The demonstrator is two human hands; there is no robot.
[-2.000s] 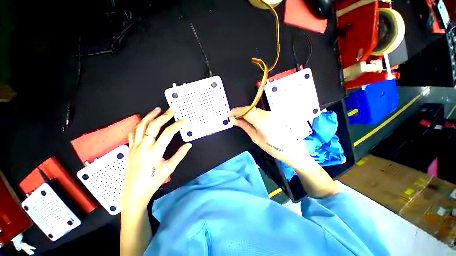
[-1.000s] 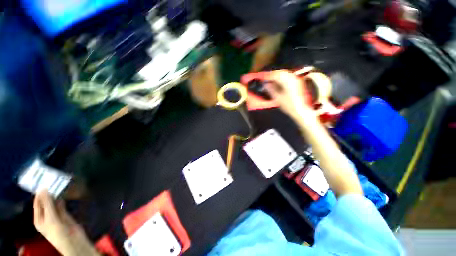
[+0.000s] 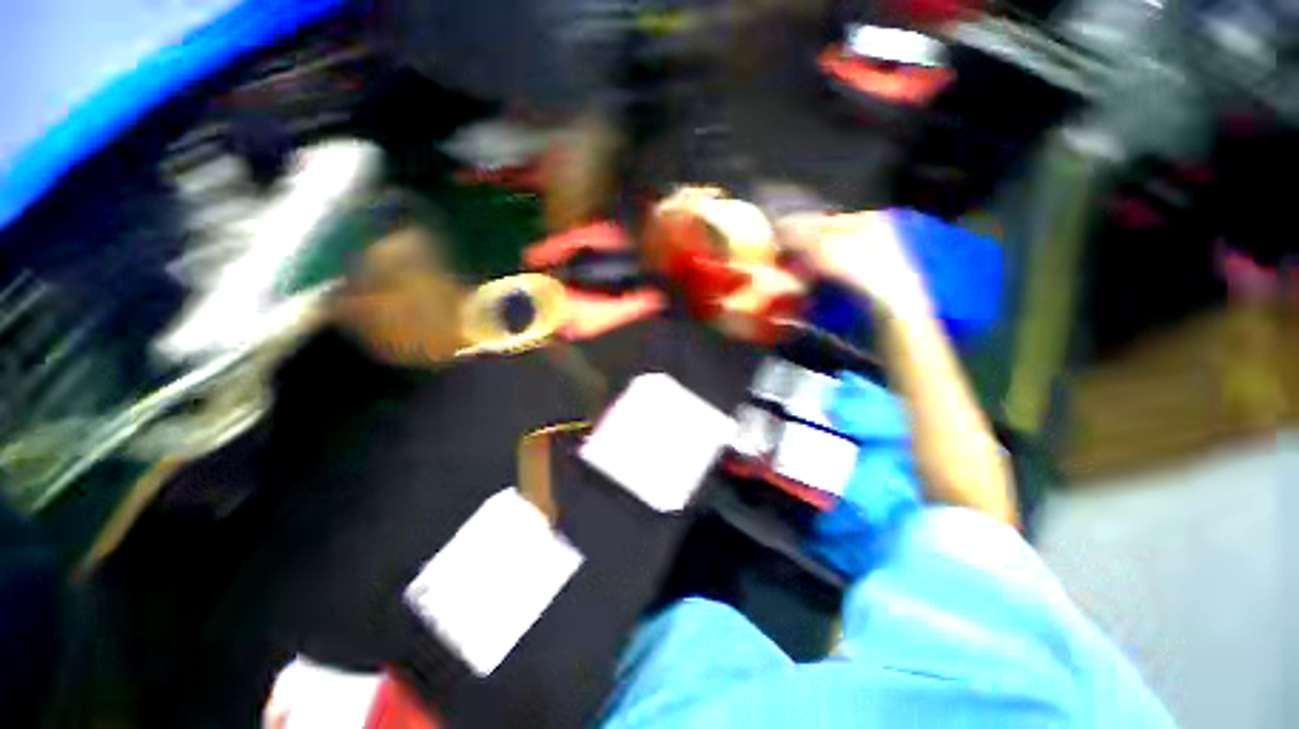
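The picture is strongly blurred. My right hand [image 3: 859,257] is beyond the crate, between the red tape dispenser [image 3: 727,271] and the blue bin [image 3: 962,285]. Its fingers are smeared, so I cannot tell whether it holds anything. My left hand is out of the picture. One white device [image 3: 658,442] lies on the black bench, with a second white device [image 3: 494,580] nearer to me at its left. A third white device [image 3: 325,695] is cut off by the bottom edge, beside red foam.
A cream tape roll [image 3: 513,313] lies left of a dark mouse [image 3: 606,268] on a red pad. A yellow-orange cable [image 3: 539,474] reaches the second device. White boxes and blue plastic [image 3: 869,413] are in the crate. A power strip [image 3: 264,264] and cords are at upper left.
My right hand has left the mouse and moved right, to beside the dispenser. My left hand, which held a white label, has gone out of view. The camera view has shifted and turned.
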